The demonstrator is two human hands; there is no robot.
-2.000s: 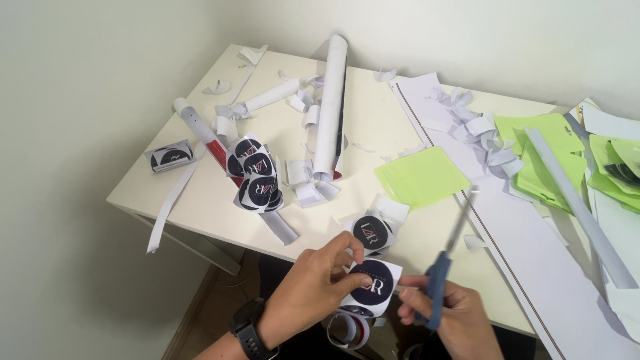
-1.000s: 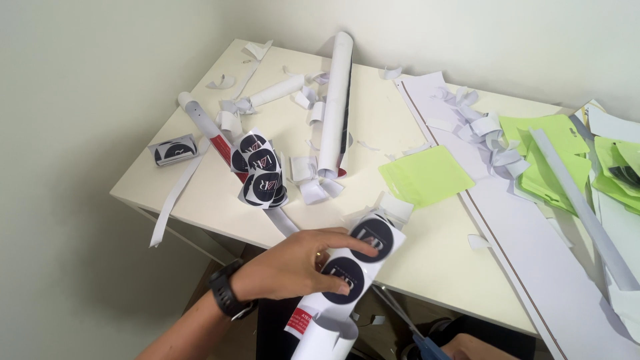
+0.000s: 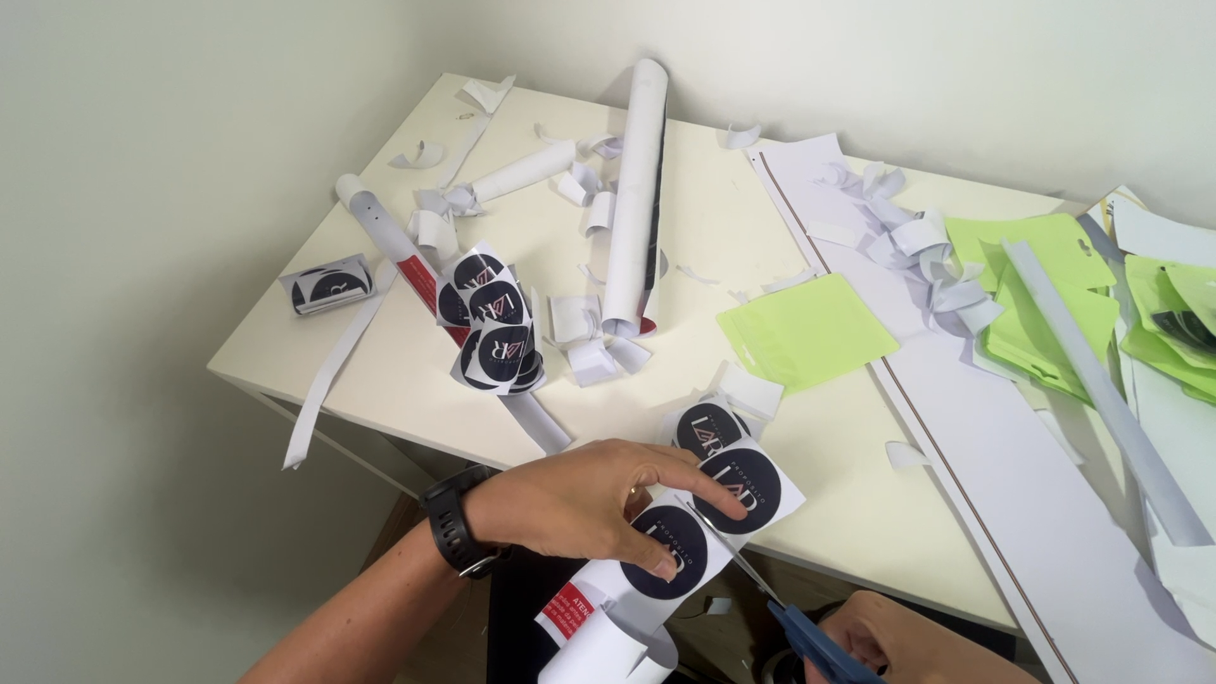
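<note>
My left hand (image 3: 598,503), with a black watch (image 3: 461,522) at the wrist, holds a white strip bearing round dark stickers (image 3: 665,551), thumb on one sticker and a fingertip on the other. The strip's lower end curls into a roll (image 3: 608,646) beyond the table's front edge. My right hand (image 3: 883,641) grips blue-handled scissors (image 3: 807,636); their blades reach the strip between the two stickers. Another sticker piece (image 3: 705,429) lies just behind the strip. A heap of cut stickers (image 3: 494,318) sits farther left, and a curled sticker piece (image 3: 330,283) lies near the table's left edge.
A long paper roll (image 3: 636,190) and curled scraps (image 3: 589,356) lie across the white table (image 3: 380,332). A lime-green packet (image 3: 807,332) is right of centre. More green packets (image 3: 1045,313), a thin tube (image 3: 1102,399) and a large white sheet (image 3: 950,418) cover the right side.
The scissors, upright in my right hand two seconds ago and lowered one second ago, now have their blades at the strip. The strip in my left hand shows two stickers, held nearer the table's edge.
</note>
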